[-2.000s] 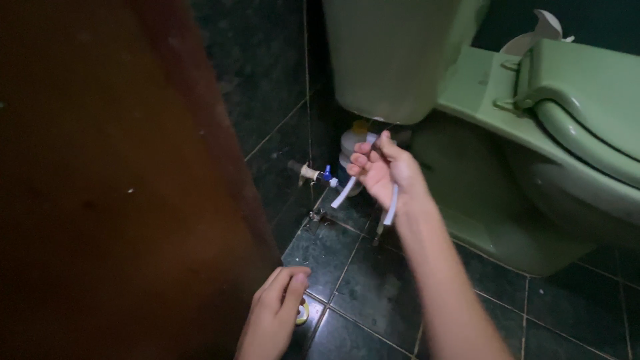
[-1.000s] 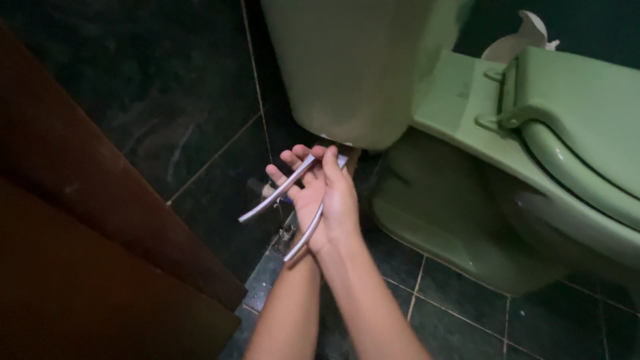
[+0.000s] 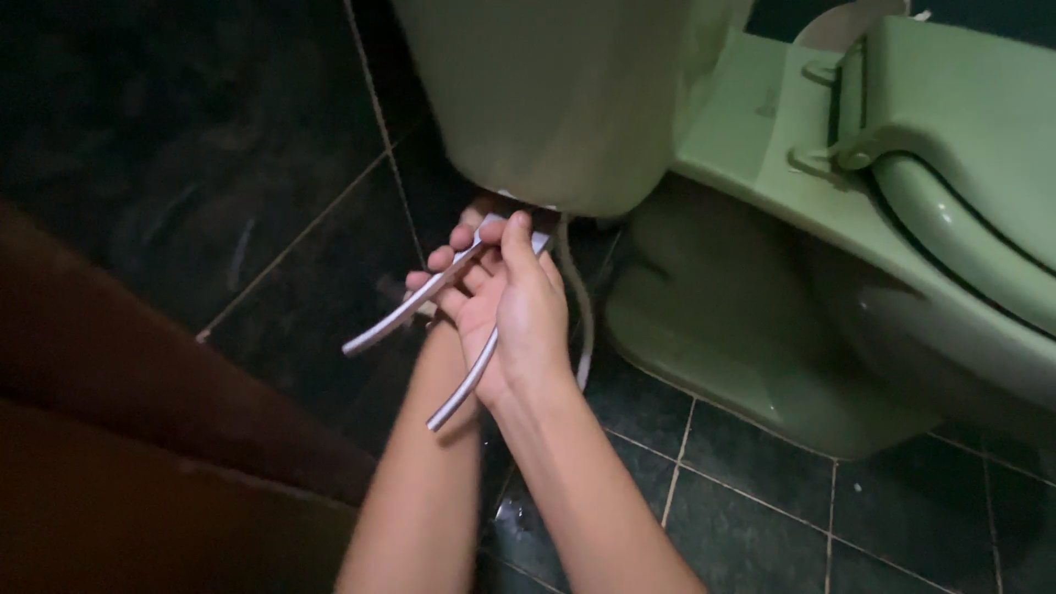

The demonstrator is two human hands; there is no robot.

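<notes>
Palm up beneath the green toilet tank (image 3: 553,107), my right hand (image 3: 511,305) grips metal pliers (image 3: 412,303); their two curved handles point down and to the left. The pliers' jaws are hidden under the tank's bottom edge. My left arm passes behind the right hand, and of my left hand (image 3: 478,213) only a little shows near the tank's underside; what its fingers touch is hidden. A thin pale hose (image 3: 582,305) hangs from below the tank, just right of my right hand.
The toilet bowl (image 3: 742,330) with its lid and seat (image 3: 957,124) stands at the right. Brown wooden panels (image 3: 165,396) fill the lower left. Dark tiled wall (image 3: 206,148) lies behind, and dark floor tiles (image 3: 742,478) spread below, with a wet patch near my arms.
My left hand has moved from low beside the brown panel to up under the tank, behind my right hand. My right hand still holds the pliers. The view has shifted closer to the tank.
</notes>
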